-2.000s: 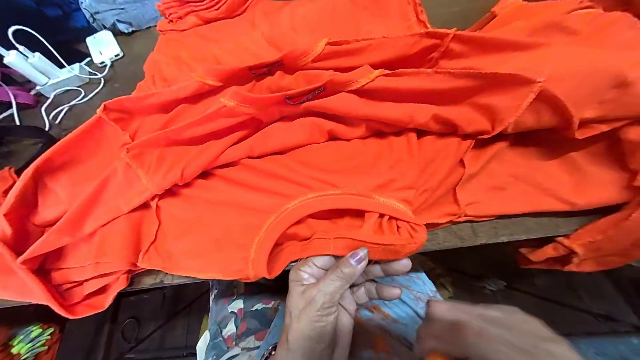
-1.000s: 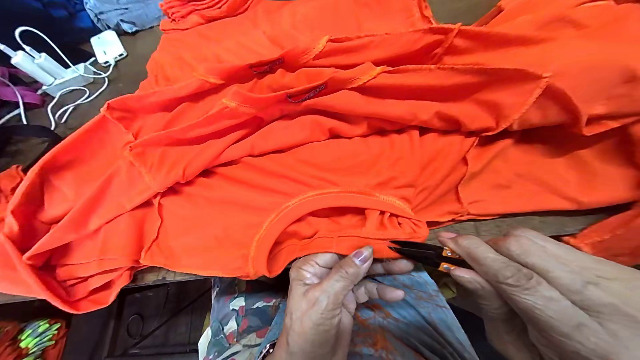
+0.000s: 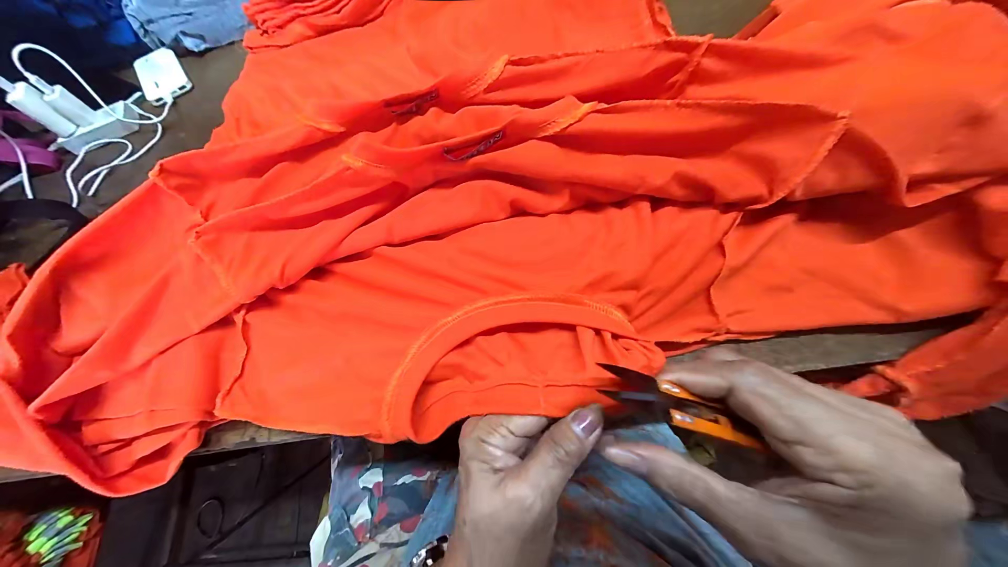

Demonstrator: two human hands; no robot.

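Note:
An orange knit shirt [image 3: 331, 354] lies at the table's near edge with its ribbed neckband [image 3: 472, 315] toward me. My left hand [image 3: 520, 472] pinches the near side of that neckband between thumb and fingers. In my right hand [image 3: 803, 457] is a pair of thread snips [image 3: 701, 413] with orange handles and dark blades. The blades are parted, their tips over the neckband just right of my left thumb. Whether they touch the cloth I cannot tell. More orange shirts [image 3: 551, 173] with dark neck labels lie overlapped behind.
White chargers and cables on a power strip [image 3: 98, 126] stand at the upper left of the wooden table [image 3: 835, 350]. Grey-blue cloth [image 3: 189, 24] lies behind them. Yellow-green small items [image 3: 59, 535] sit at the lower left. Patterned cloth [image 3: 378, 504] is below the table edge.
My right hand, blurred at the lower right two seconds ago, has come up to the neckband with the snips. Their blades now reach farther left over the cloth. My left hand keeps its pinch.

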